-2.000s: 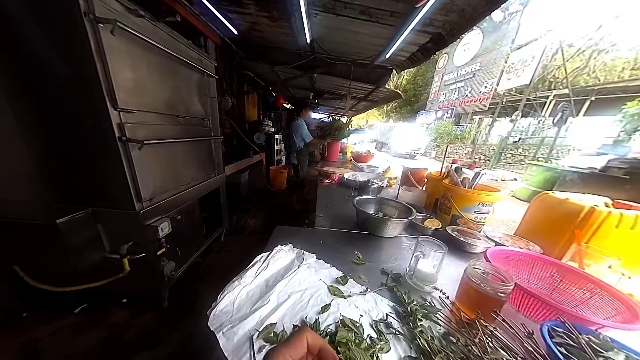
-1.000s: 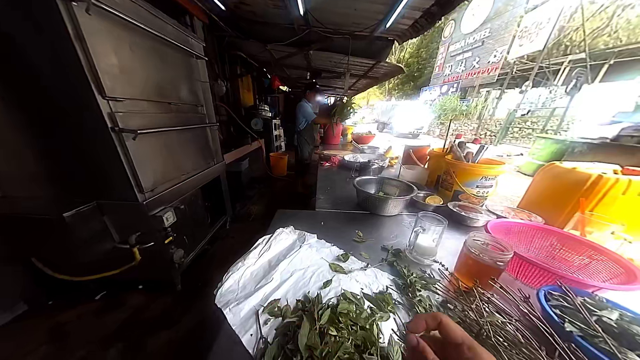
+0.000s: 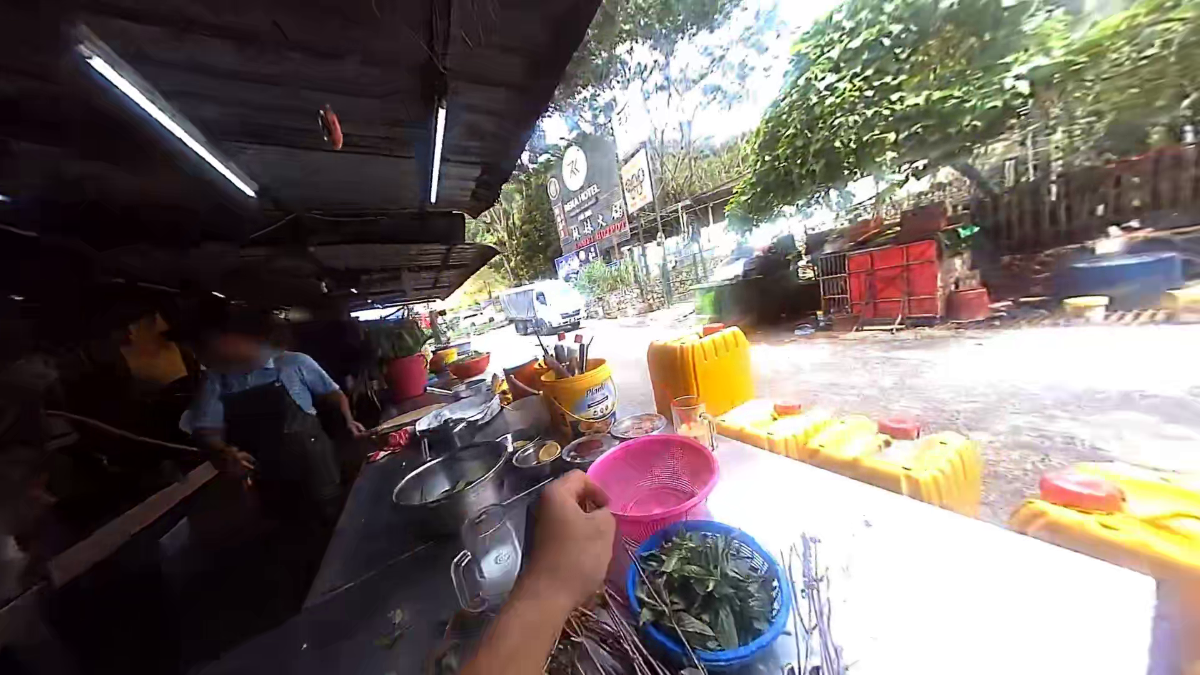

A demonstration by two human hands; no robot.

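Note:
My left hand (image 3: 568, 536) reaches in from the bottom centre with curled fingers beside the rim of a pink plastic colander (image 3: 654, 473). Whether it holds or touches anything is unclear. Just left of the wrist stands a clear glass mug (image 3: 491, 561). To the right, a blue plastic basket (image 3: 774, 614) holds green leaves (image 3: 705, 586), with thin bare stems (image 3: 812, 609) around it. A metal bowl (image 3: 450, 487) with some green in it sits beyond the mug. My right hand is out of view.
A yellow bucket of utensils (image 3: 579, 398), small bowls and a second glass mug (image 3: 692, 422) stand farther along the metal table (image 3: 361, 562). Yellow jerrycans (image 3: 698, 370) line its right side. A person in an apron (image 3: 277, 422) stands on the left.
The view has swung strongly to the right. The white sheet with the leaf pile has left the picture, and the leaf-filled blue basket has come fully into view.

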